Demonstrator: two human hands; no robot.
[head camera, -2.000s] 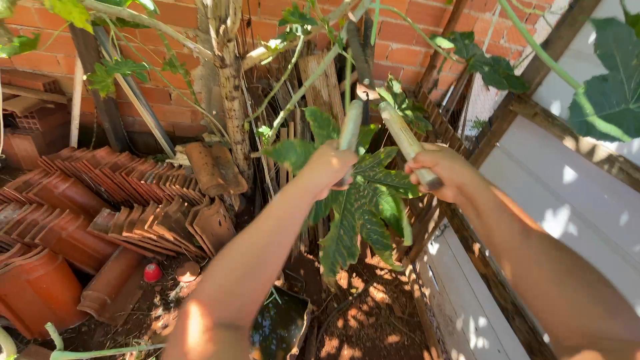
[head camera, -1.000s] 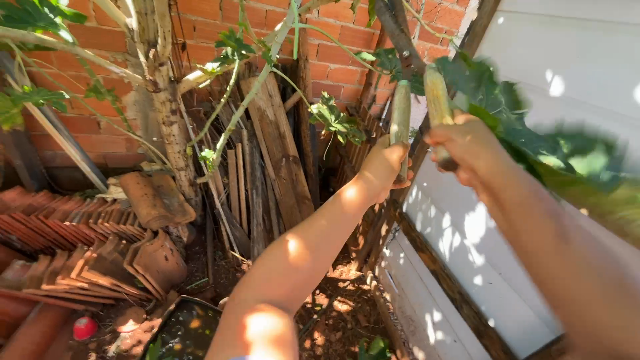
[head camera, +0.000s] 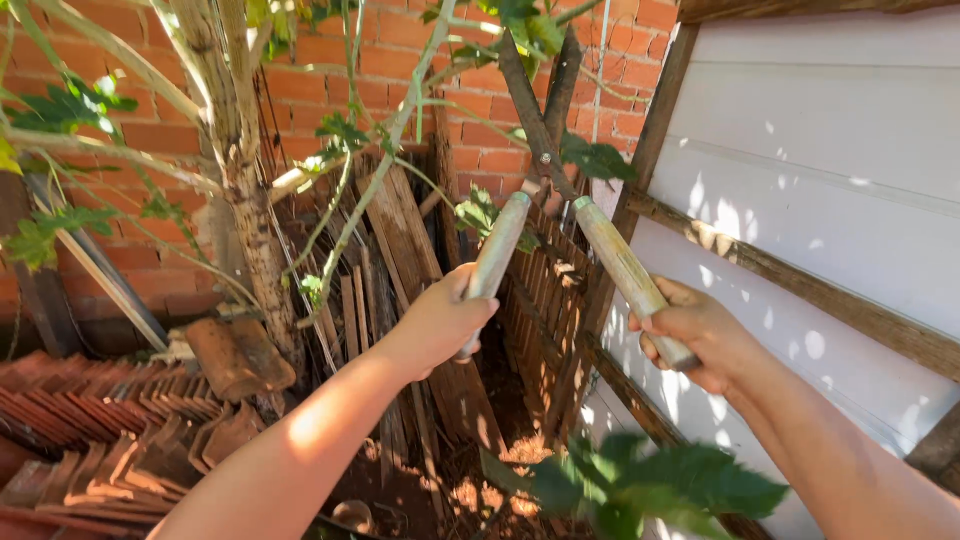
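Note:
My left hand (head camera: 448, 319) grips the left handle of a pair of hedge shears (head camera: 545, 154), and my right hand (head camera: 690, 330) holds the right one. Both handles are pale and worn. The dark blades point up and stand apart in a narrow V, with green leaves and thin stems behind and between them. Left of the blades a thin green branch (head camera: 382, 169) slants down from the top. Below my right hand, a large green leaf (head camera: 667, 480) shows blurred near the bottom edge.
A tree trunk (head camera: 259, 247) rises at left before a brick wall (head camera: 300, 90). Stacked clay roof tiles (head camera: 112, 420) lie lower left. Wooden boards (head camera: 405, 232) lean on the wall. A white panel wall (head camera: 810, 150) with wooden beams (head camera: 810, 289) bounds the right.
The large leaf that hung between my forearms two seconds ago is gone from there; a large leaf now shows low at the right. The view has shifted. Both hands still hold the shears.

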